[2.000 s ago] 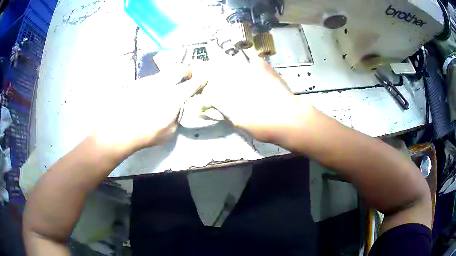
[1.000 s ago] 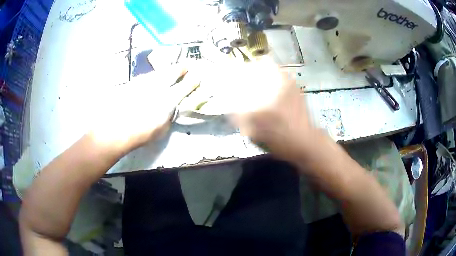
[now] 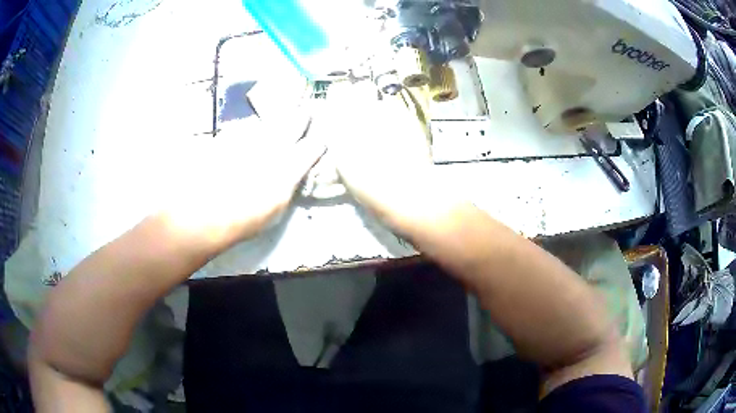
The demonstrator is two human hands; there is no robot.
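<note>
The cloth (image 3: 324,187) is washed out white under the lamp; a small part shows between my hands, just in front of the needle area. My left hand (image 3: 262,165) lies on the cloth at the left, its fingers overexposed. My right hand (image 3: 379,173) lies close beside it at the right, also overexposed. The glare hides the fingertips, so whether either hand grips the cloth cannot be told. The sewing machine head (image 3: 597,48) stands behind and to the right, with brass-coloured knobs (image 3: 443,83) at its needle end.
The bright blue lamp (image 3: 284,36) hangs behind my hands. Dark snips (image 3: 607,164) lie on the worn white table (image 3: 516,193) at the right. Khaki cloth (image 3: 601,270) hangs over an orange-rimmed tray (image 3: 660,323) at the lower right. A blue crate (image 3: 24,121) stands at the left.
My right hand was blurred and further right a second ago; it is now beside my left hand near the needle area. The camera view has shifted a little.
</note>
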